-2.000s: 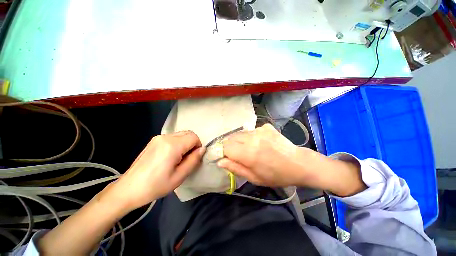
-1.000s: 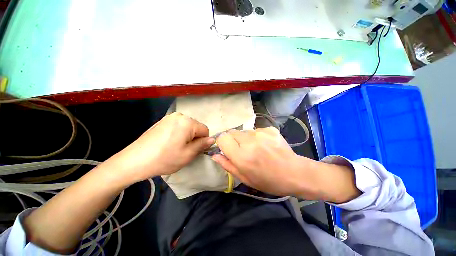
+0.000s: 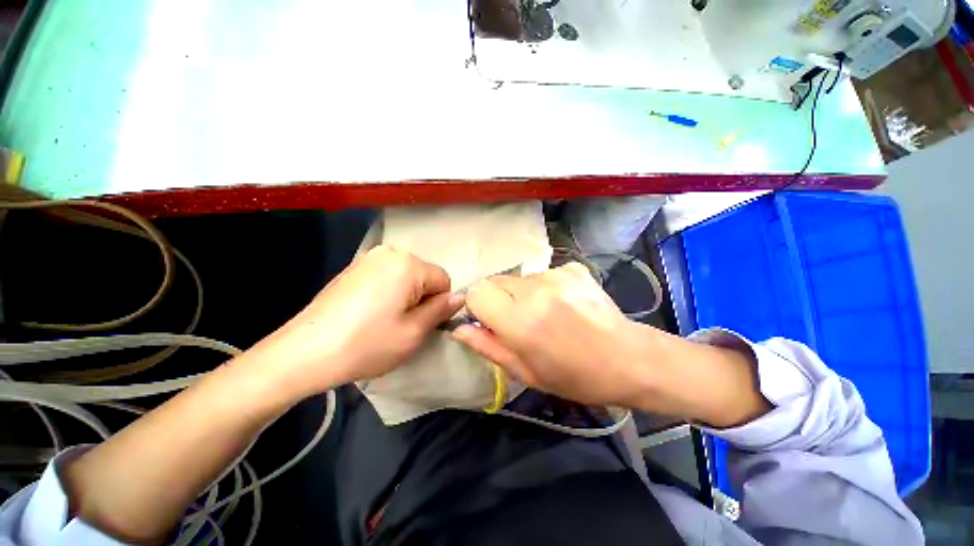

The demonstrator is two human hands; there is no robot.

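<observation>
A beige fabric piece hangs from below the table edge down onto my dark-clothed lap. My left hand pinches the cloth at its middle with thumb and fingertips. My right hand is bent over the cloth just beside, its thumb and fingers closed at the same spot, nearly touching my left fingertips. A small dark thing shows between the fingertips; I cannot tell what it is. A narrow grey strip runs under my right fingers. A yellow strip shows at the cloth's lower right.
The pale green table has a red front edge. A sewing machine and a blue-handled tool are on it. A blue crate stands at right. Cream straps loop at left. A black cable crosses the table edge.
My left hand has moved up and right since the oldest frame, and its fingertips are now closer to my right hand's. Since the middle frame both hands have hardly moved.
</observation>
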